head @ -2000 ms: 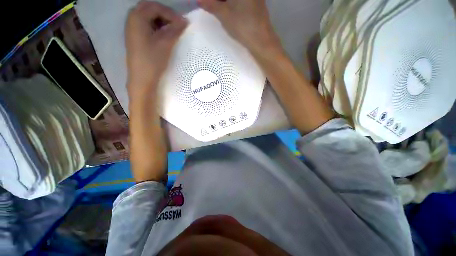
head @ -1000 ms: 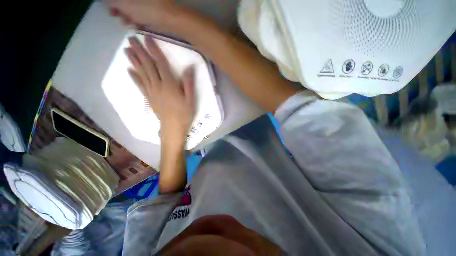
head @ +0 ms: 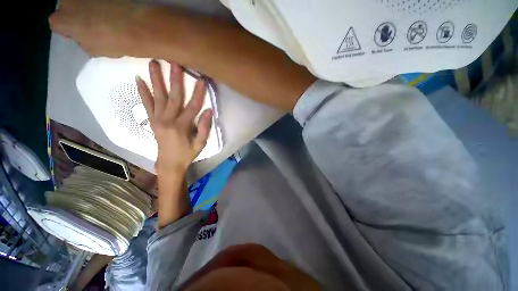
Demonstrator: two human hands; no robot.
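A white many-sided housing (head: 122, 116) with a dotted swirl lies on the light board, brightly lit. A pale lilac side edge shows at its right. My left hand (head: 173, 122) lies flat on its top, palm down with fingers spread, covering part of the print. My right arm reaches across beyond the housing. My right hand (head: 79, 25) is at the upper left, near the board's far left corner. Its fingers are bent and partly hidden, and whether it holds anything cannot be told.
The grey board (head: 244, 116) is under the housing. A stack of printed top covers (head: 318, 34) rises at the upper right, close to my right forearm. A smartphone (head: 95, 160) and a stack of white shells (head: 102, 199) are at the left. White units (head: 23, 156) show at the far left.
The view has swung left. The housing came down flat from between both hands. My left hand now presses open on it, and my right hand has reached out to the far left.
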